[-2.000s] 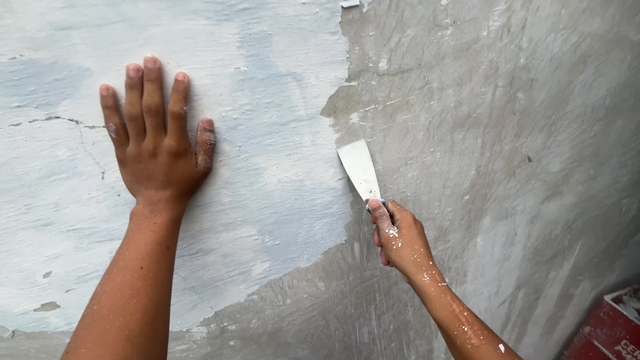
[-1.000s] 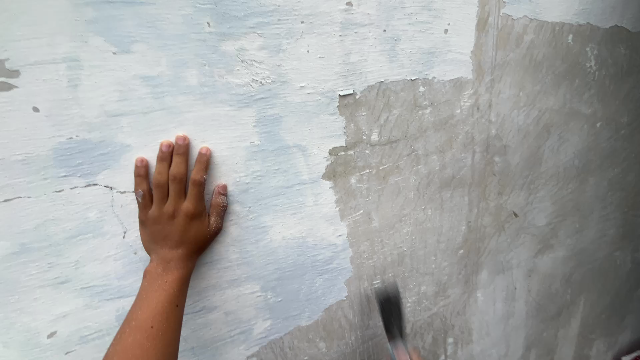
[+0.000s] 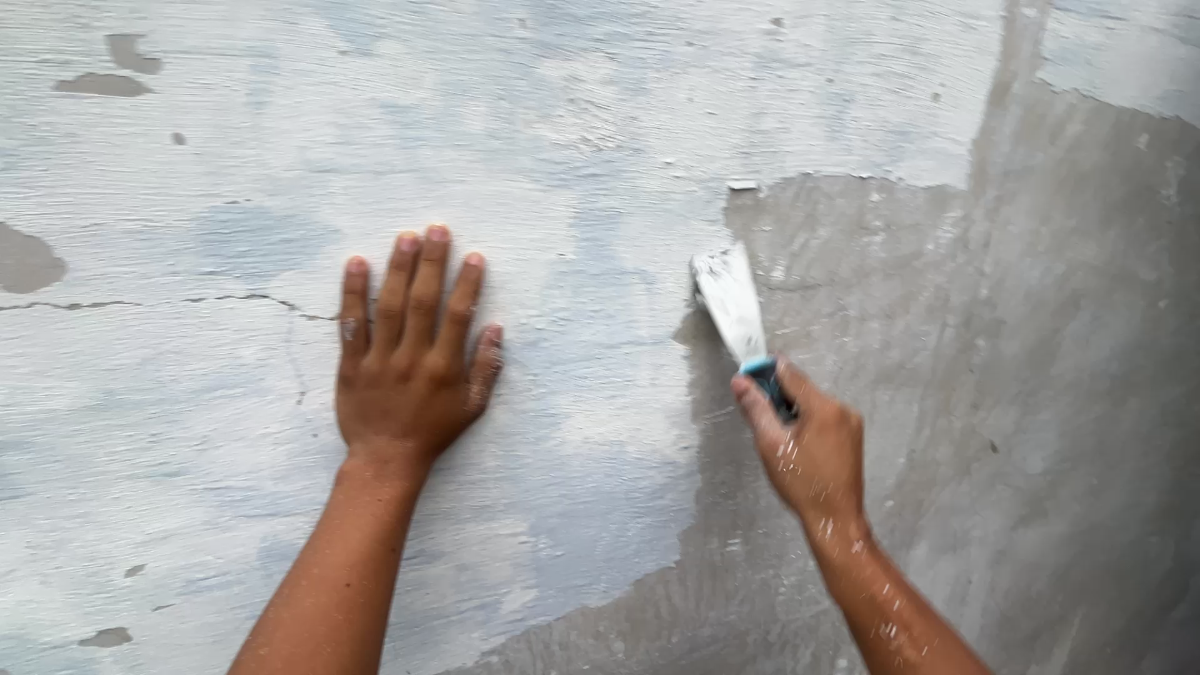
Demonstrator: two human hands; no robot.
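My left hand [image 3: 403, 366] lies flat with fingers spread on the white and pale blue paint [image 3: 562, 403] of a wall. My right hand [image 3: 816, 441], flecked with white bits, grips a putty knife by its dark and light-blue handle. The knife's metal blade [image 3: 736, 305] is smeared with white and points up and slightly left. Its tip lies at the ragged edge between the paint and the bare grey wall surface [image 3: 891, 375]. A small curled paint flake [image 3: 742, 185] clings to that edge just above the blade.
A thin crack [image 3: 234, 298] runs across the paint to my left hand. Bare grey patches [image 3: 103, 85] show at the upper left, and another painted area [image 3: 1116, 56] is at the upper right. The paint's lower edge slants down to the left.
My right hand, out of sight a second ago except for a bit at the bottom edge, has risen with the knife to the paint edge. The view has shifted over the wall.
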